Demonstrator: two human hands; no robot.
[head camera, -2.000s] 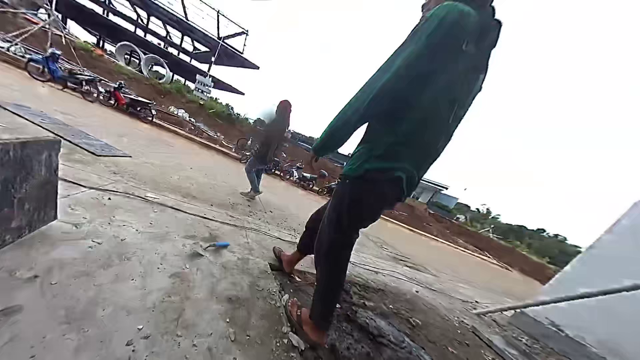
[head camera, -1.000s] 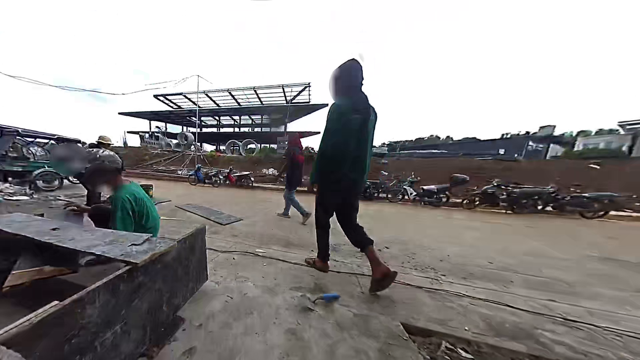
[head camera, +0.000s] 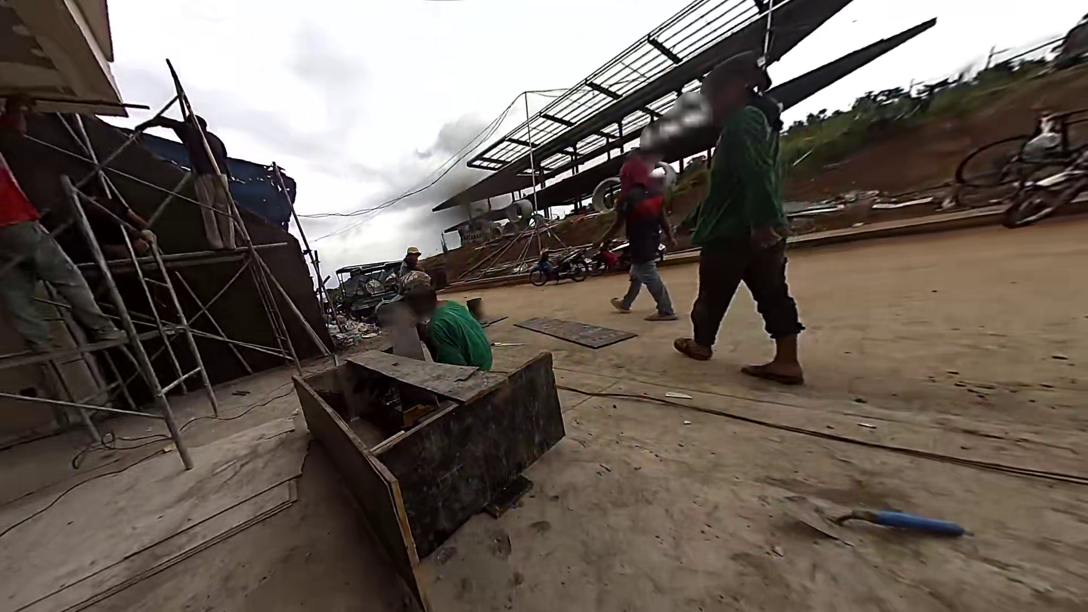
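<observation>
Neither my left hand nor my right hand shows in the head view. A trowel with a blue handle (head camera: 918, 523) lies on the concrete ground at the lower right, its metal blade pointing left. Left of the trowel stands a dark plywood box (head camera: 476, 459), open at the top, with a loose board (head camera: 416, 374) laid across it. What is inside the box is mostly in shadow.
Scaffolding (head camera: 183, 365) with people on it stands at the left. A person in green (head camera: 459, 336) is low behind the box. Two people walk on the right. A cable (head camera: 765, 433) crosses the ground; a flat panel (head camera: 575, 331) lies beyond. Motorcycles (head camera: 561, 268) stand farther off.
The view has swung left, bringing the scaffolding into sight. The walking person in green was side-on before and now stands right of the person in red. The trowel still lies on the ground.
</observation>
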